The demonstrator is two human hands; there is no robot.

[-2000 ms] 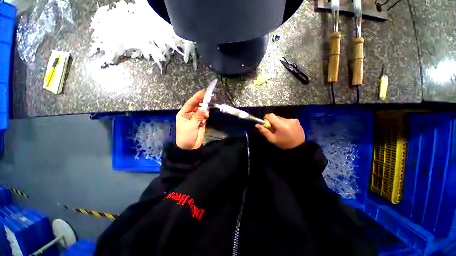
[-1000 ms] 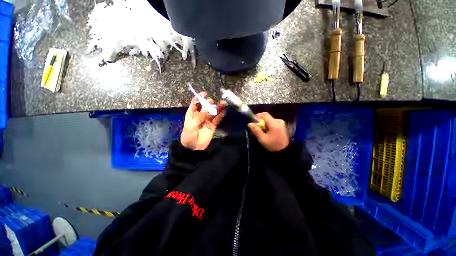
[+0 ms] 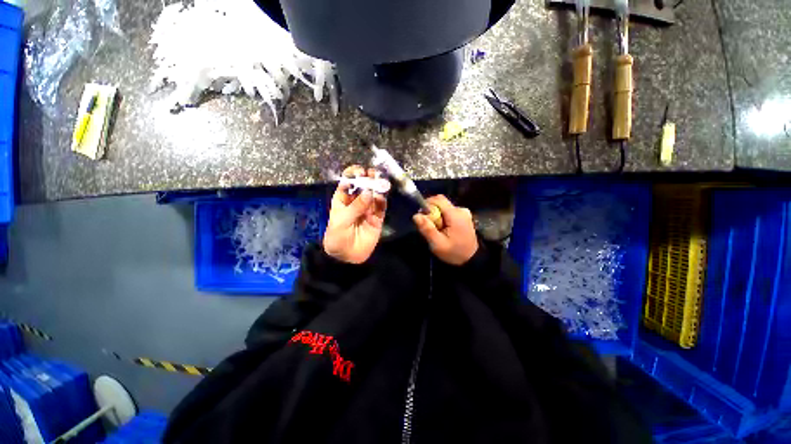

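My left hand (image 3: 354,227) holds a small white moulded part (image 3: 366,184) between its fingertips, just off the bench's front edge. My right hand (image 3: 449,229) is shut on the yellowish handle of a trimming tool (image 3: 399,176) with a pale wrapped shaft. The shaft points up and left, and its tip is close above the part. I cannot tell whether the tip touches the part. The tool's handle is mostly hidden in my right hand.
A white heap of parts (image 3: 221,52) lies left of a dark-grey cylindrical device (image 3: 395,30). Black cutters (image 3: 512,113) and two wooden-handled irons (image 3: 580,91) lie at right. Blue bins (image 3: 201,251) with white pieces sit below the bench edge. A yellow crate (image 3: 674,269) is lower right.
The white part has turned from nearly upright to lying nearly sideways in my left fingers. My right hand has moved left with the tool, closer to my left hand, and the shaft is steeper.
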